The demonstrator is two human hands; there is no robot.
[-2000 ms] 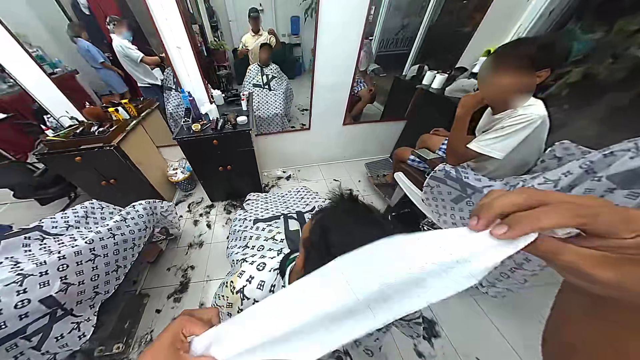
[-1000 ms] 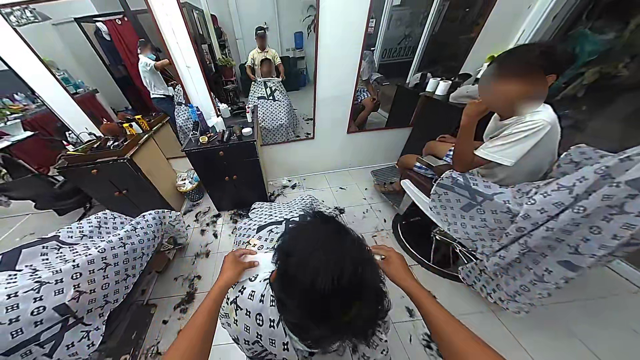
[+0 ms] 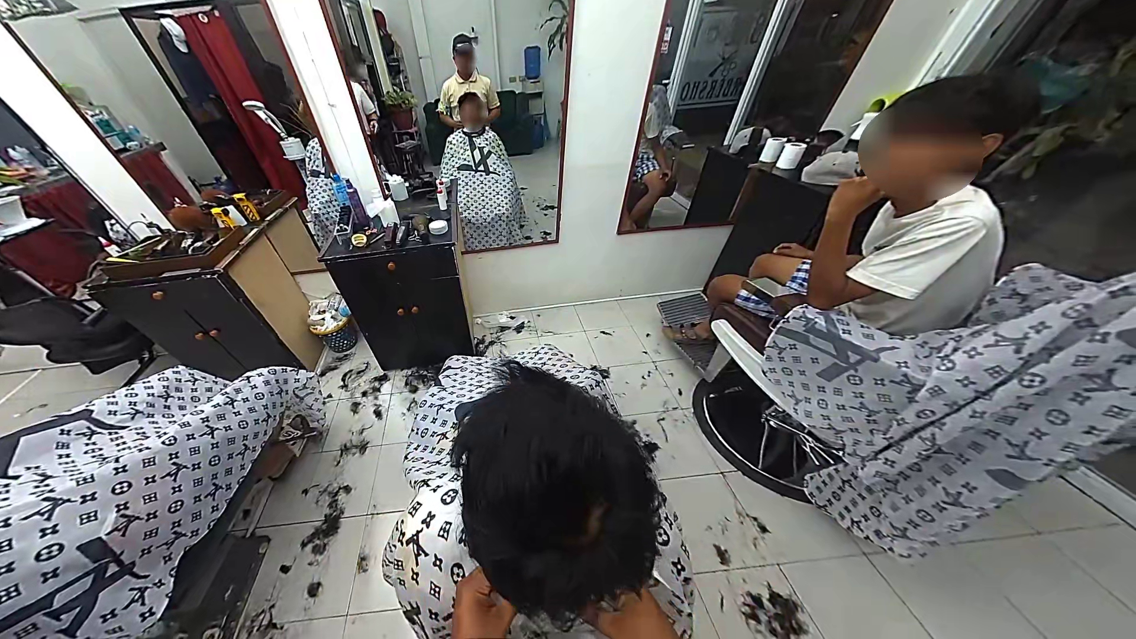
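A person with dark hair (image 3: 555, 479) sits below me, draped in a patterned barber cape (image 3: 426, 524). My left hand (image 3: 482, 603) is at the left side of the person's neck, its fingers curled and partly hidden by the head. My right hand (image 3: 635, 614) is at the right side of the neck, its fingertips hidden under the hair. A small bit of white strip (image 3: 655, 581) shows beside my right hand. What either hand grips cannot be seen. A wall mirror (image 3: 532, 213) reflects the caped person with someone standing behind.
A black cabinet (image 3: 399, 306) with bottles and grooming tools stands ahead. At the right, a person in a white shirt (image 3: 932, 257) sits beside a cape-covered barber chair (image 3: 887, 390). Another patterned cape (image 3: 115, 479) covers a seat at left. Cut hair (image 3: 327, 519) lies on the tiles.
The white strip, stretched between my hands two seconds ago, is now mostly hidden at the neck. My hands have moved from beside the head to behind the neck, closer together.
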